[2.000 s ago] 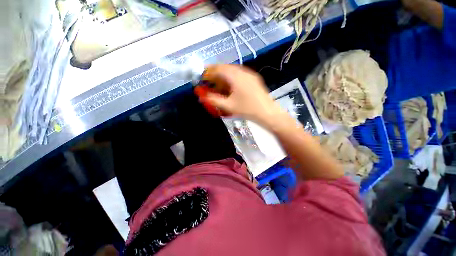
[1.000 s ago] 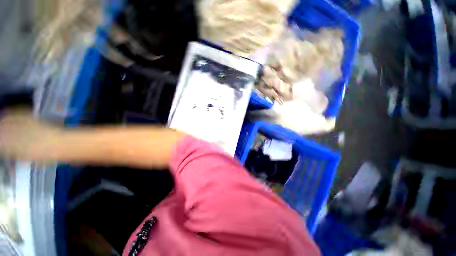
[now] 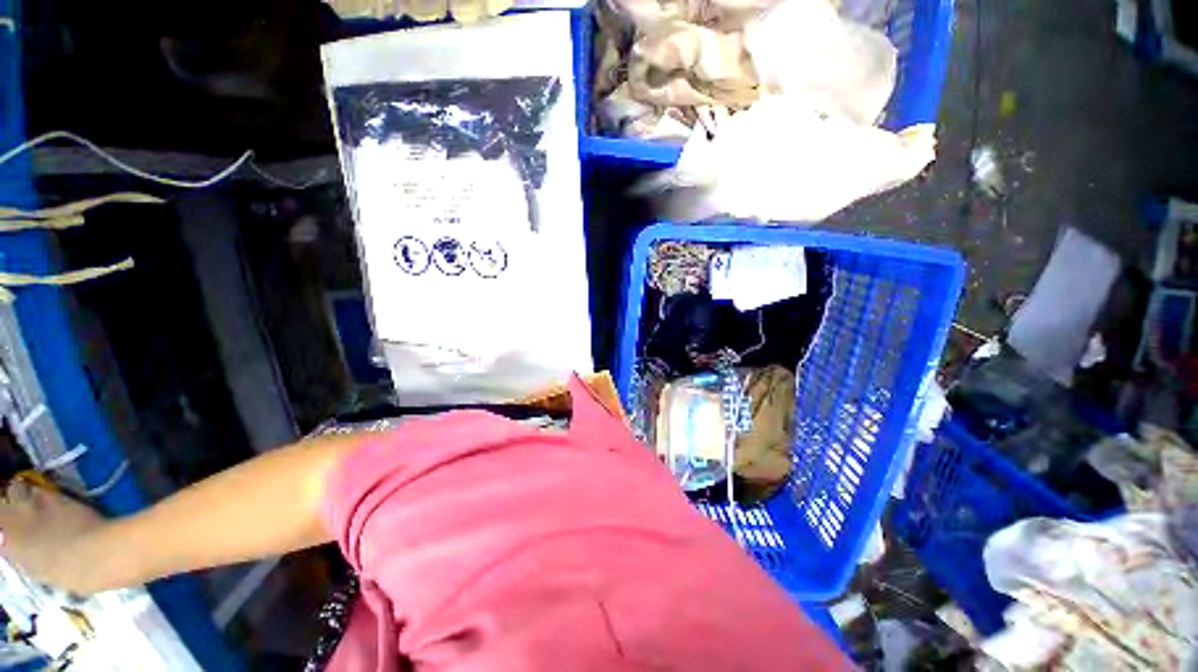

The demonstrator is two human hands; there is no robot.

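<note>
My right hand (image 3: 50,532) is at the left edge, partly cut off, over the machine table (image 3: 145,624). A small orange bit of the shears' handle (image 3: 29,481) shows at its fingers; the blades cannot be made out. My left hand is out of the picture. Narrow white strips (image 3: 29,407) and cream ties (image 3: 79,211) lie or hang at the left, by the blue table edge. The plastic-wrapped packet (image 3: 453,302), with three round symbols, lies right of the table.
A blue plastic crate (image 3: 861,394) stands right of the packet, holding dark cloth, a white label and a clear-wrapped bundle. Another blue crate (image 3: 926,66) behind it holds cream fabric (image 3: 696,59), with white cloth over its rim. Printed cloth (image 3: 1090,591) lies at the lower right.
The view has swung right, towards the floor crates. My right hand, earlier mid-picture with the red-and-orange-handled shears, now sits at the left edge. The packet and crates appear larger.
</note>
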